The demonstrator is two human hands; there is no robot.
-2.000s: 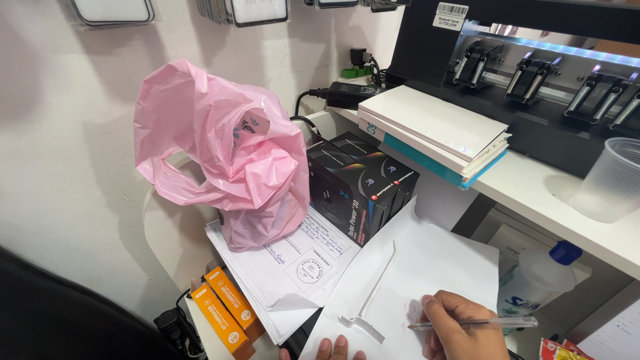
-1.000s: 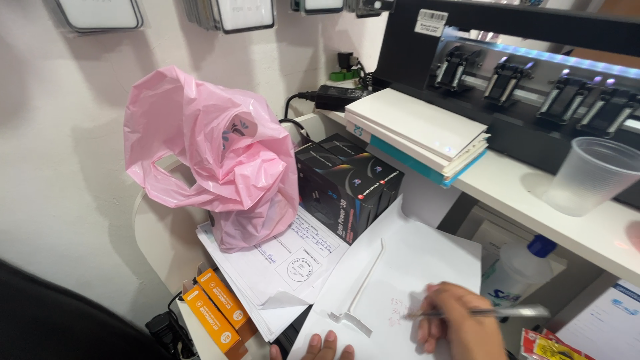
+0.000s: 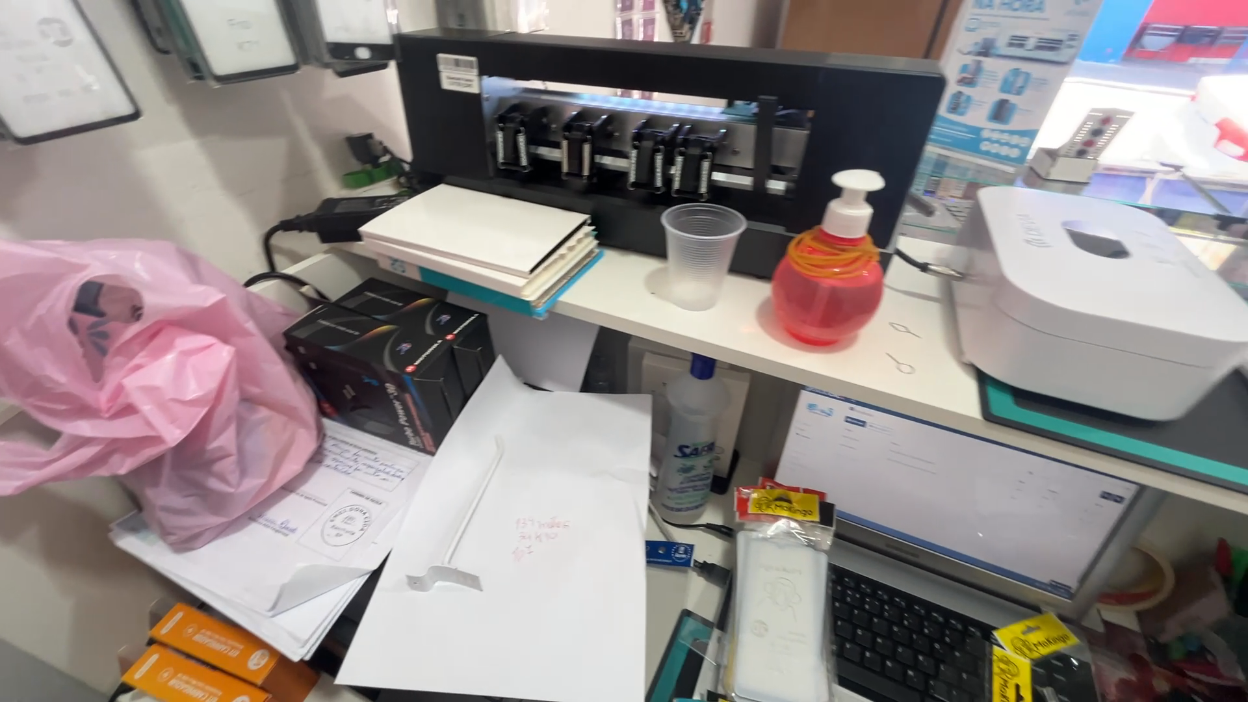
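Observation:
Neither of my hands shows in the head view now, so what they hold is hidden. A white paper sheet [image 3: 565,624] with faint red handwriting lies at the lower middle, and a narrow torn-looking white paper strip [image 3: 473,507] rests on it. Left of it, under a pink plastic bag [image 3: 195,380], is a stack of printed and stamped papers [image 3: 244,565]. Black boxes [image 3: 390,361] stand behind the sheet. To the right, a packaged clear phone case [image 3: 780,614] lies against an open laptop [image 3: 955,487]. The pen is not in view.
A white shelf [image 3: 624,331] crosses above, bearing stacked books or boxes [image 3: 478,234], a plastic cup [image 3: 700,255], a red pump bottle [image 3: 827,292] and a white device [image 3: 1102,292]. A black machine [image 3: 663,68] stands behind. A clear bottle [image 3: 694,439] stands below; orange boxes [image 3: 205,653] are lower left.
Both my hands, the right one holding a pen at the sheet and the left resting on its edge before, are out of view. The view has swung to the right.

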